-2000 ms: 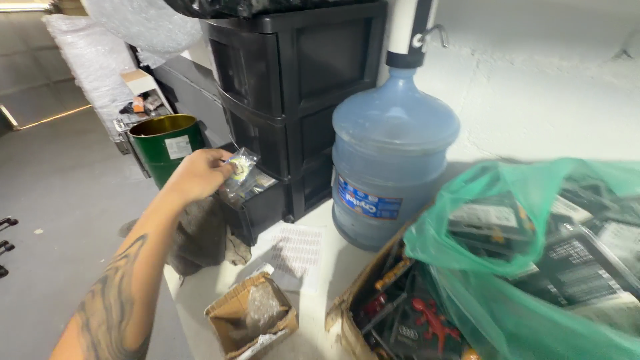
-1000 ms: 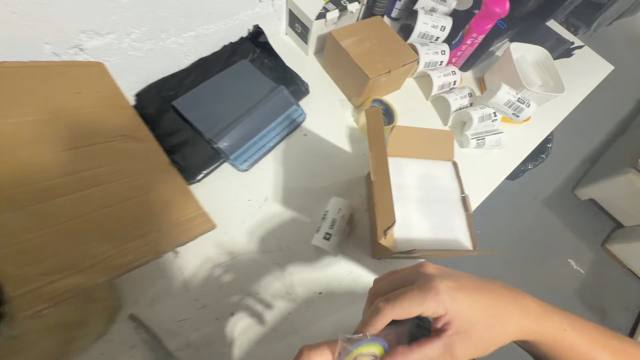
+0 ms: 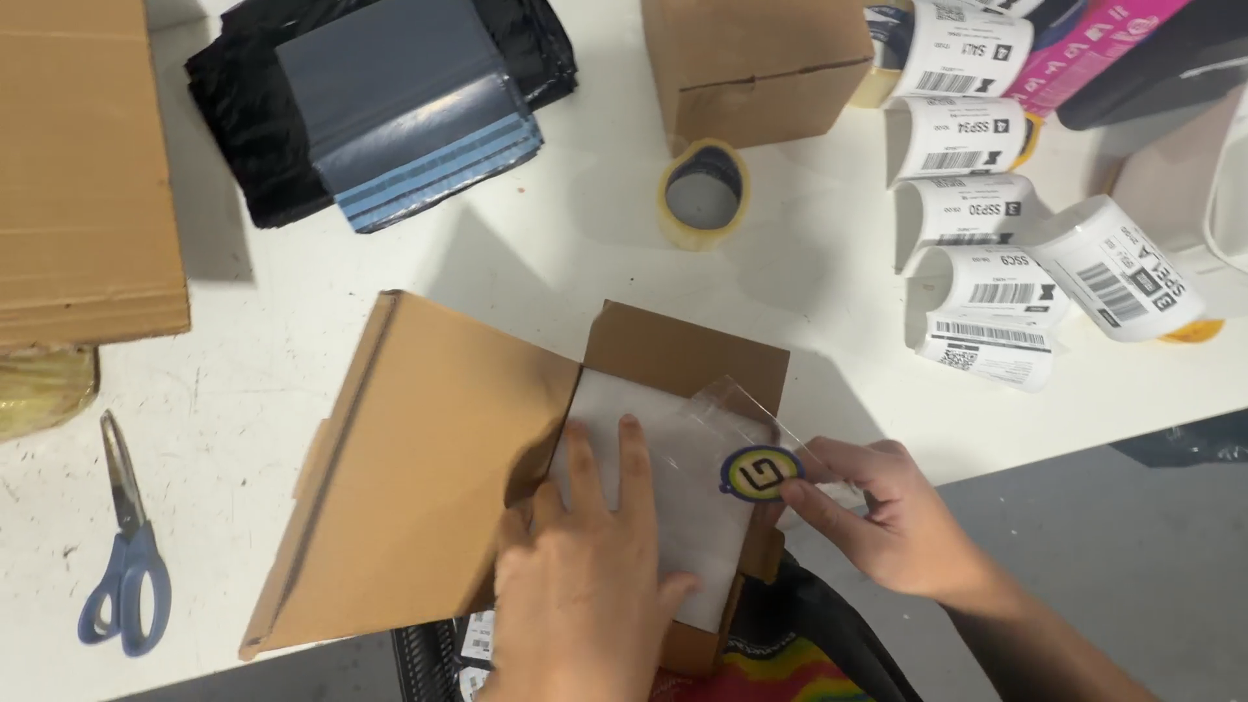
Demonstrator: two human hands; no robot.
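An open cardboard box (image 3: 419, 468) with its lid folded out to the left lies at the table's near edge. White foam-like sheet (image 3: 697, 546) fills its inside. My left hand (image 3: 585, 556) rests on that sheet with spread fingers, holding nothing. Between thumb and fingers, my right hand (image 3: 868, 507) grips a clear plastic bag (image 3: 731, 409) over the box's right side. Inside the bag shows a small oval blue and yellow item (image 3: 762, 474) with a dark symbol.
Blue-handled scissors (image 3: 127, 565) lie at left, below a large cardboard piece (image 3: 88, 175). Behind are plastic mailing bags (image 3: 400, 88), a closed cardboard box (image 3: 751, 58) and a tape roll (image 3: 704, 190). Curled printed labels (image 3: 965, 136) and a white container (image 3: 1180, 166) stand at right.
The view has swung from the drawers and water bottle to the table. The opened box is now nearer the table's near edge, and my left hand has come onto its white sheet.
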